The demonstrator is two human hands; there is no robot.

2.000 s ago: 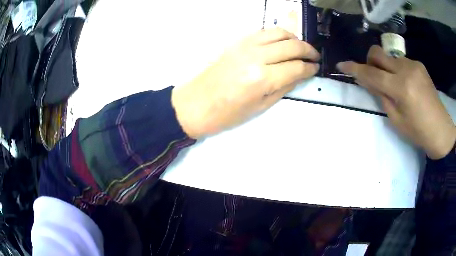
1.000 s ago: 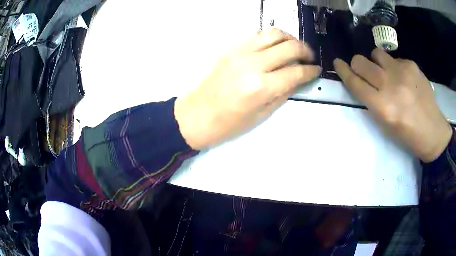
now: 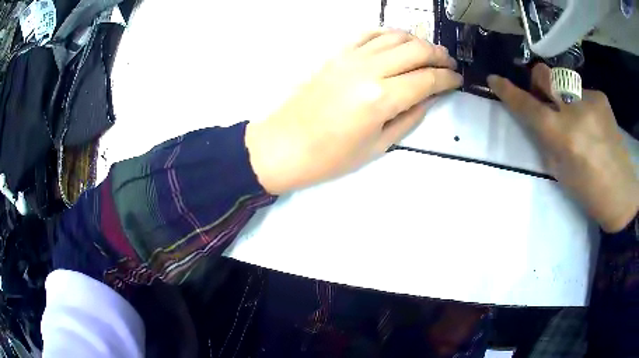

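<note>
A piece of black garment cloth [image 3: 481, 70] lies under the sewing machine head at the top right, with its near edge by the front of the machine bed. My left hand [image 3: 350, 108] comes from the left, its fingertips on the left part of the cloth; its thumb is hidden. My right hand [image 3: 574, 136] is at the cloth's right side, index fingertip at the near edge, other fingers partly behind the cream ribbed knob [image 3: 566, 84]. Whether the right fingers pinch cloth is hidden. The needle point cannot be made out.
The white sewing-machine head [image 3: 585, 28] overhangs my right fingers. The white table [image 3: 420, 217] curves towards me, with a dark seam across it. Dark garments [image 3: 87, 84] with pale edges and a white label hang at the left. Dark cloth lies below the table edge.
Compared with one second ago, the machine head and knob show lower and further right. My right hand has shifted slightly right, with its fingers now partly behind the knob. My left fingertips remain at the cloth.
</note>
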